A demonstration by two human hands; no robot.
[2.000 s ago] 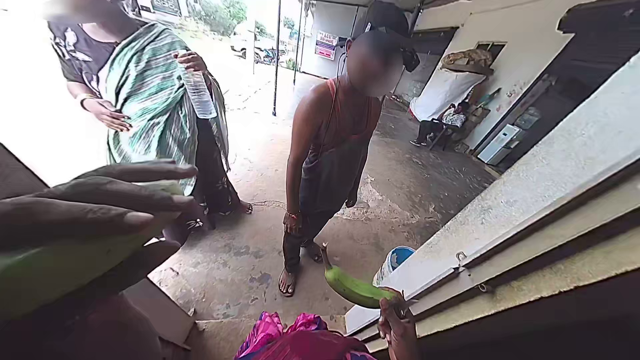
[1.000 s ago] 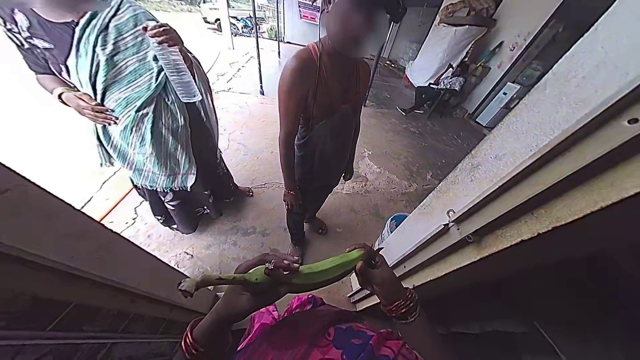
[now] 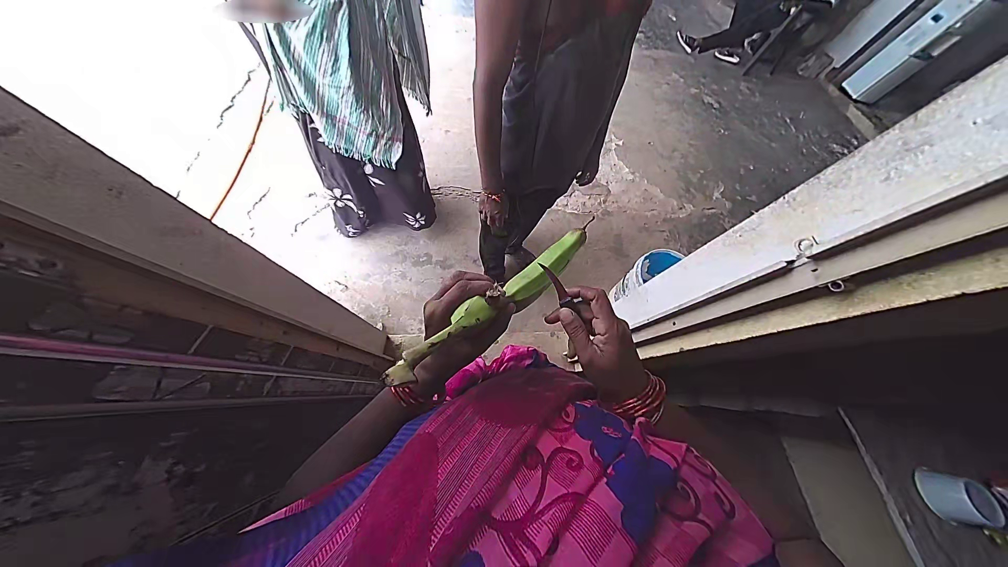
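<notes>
My left hand (image 3: 465, 323) is closed around green plantains in front of my waist. One plantain (image 3: 551, 264) points up and to the right, its thin dark tip away from me. Another green stem or plantain (image 3: 429, 344) slants down to the left, past my wrist. A brown, cut-looking stub shows above my fingers. My right hand (image 3: 591, 331) grips a small knife (image 3: 556, 285) with a curved, reddish-brown blade and a dark handle. The blade points up and left, close beside the upper plantain; whether they touch I cannot tell. Part of the handle is hidden by my fingers.
Wooden door frame edges rise at left (image 3: 197, 252) and right (image 3: 787, 228). Two people stand just beyond the doorway on a concrete floor (image 3: 441, 252). A white bucket with a blue inside (image 3: 657, 264) stands behind the right edge. A metal cup (image 3: 957, 498) lies at lower right.
A second ago both hands held one long plantain across my lap. Now the left hand alone holds the green pieces, and a knife is in my right hand. The view has tilted down.
</notes>
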